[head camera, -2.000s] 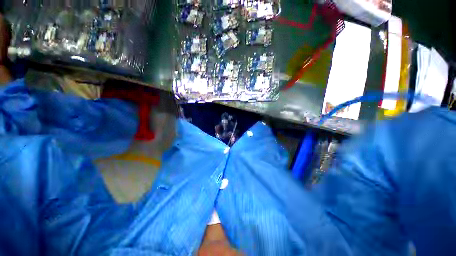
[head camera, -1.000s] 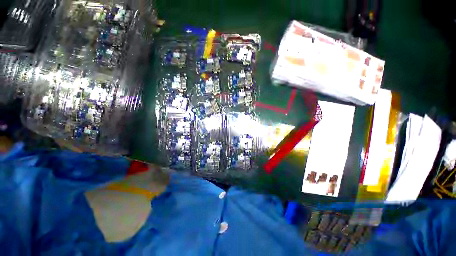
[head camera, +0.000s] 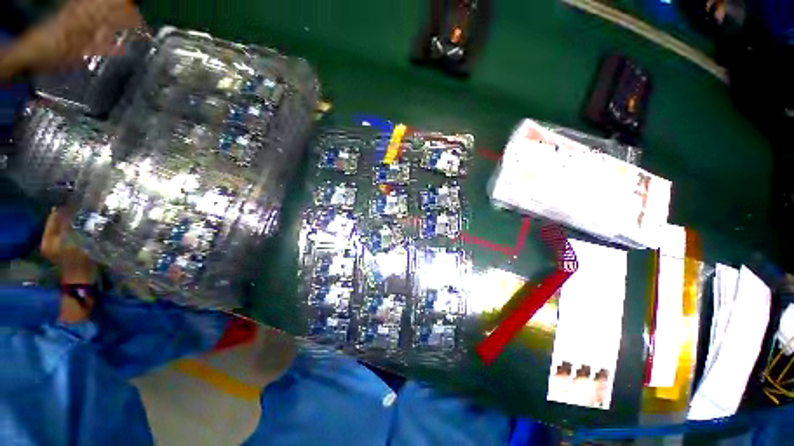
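Observation:
The clear tray stack (head camera: 178, 165) lies at the left, with small blue and silver circuit boards in its pockets. My left hand (head camera: 65, 248) is at the stack's near left edge, with a dark band on the wrist. The tray partly hides its fingers, so the grip is unclear. A clear blister tray (head camera: 383, 248) with columns of circuit boards lies in front of me on the green mat. My right hand is not in view; only blue sleeve shows at the lower right.
Another person's hand (head camera: 83, 39) is blurred at the upper left. Bagged sheets (head camera: 579, 183), a white sheet (head camera: 588, 318), a red strip (head camera: 522, 318), amber film (head camera: 688, 348) and loose white strips (head camera: 731, 340) lie at the right. Dark fixtures (head camera: 448, 35) stand at the far side.
The view has shifted, so the bench things sit lower and more of the far side shows. My left hand and another person's hand have come into view beside the stack.

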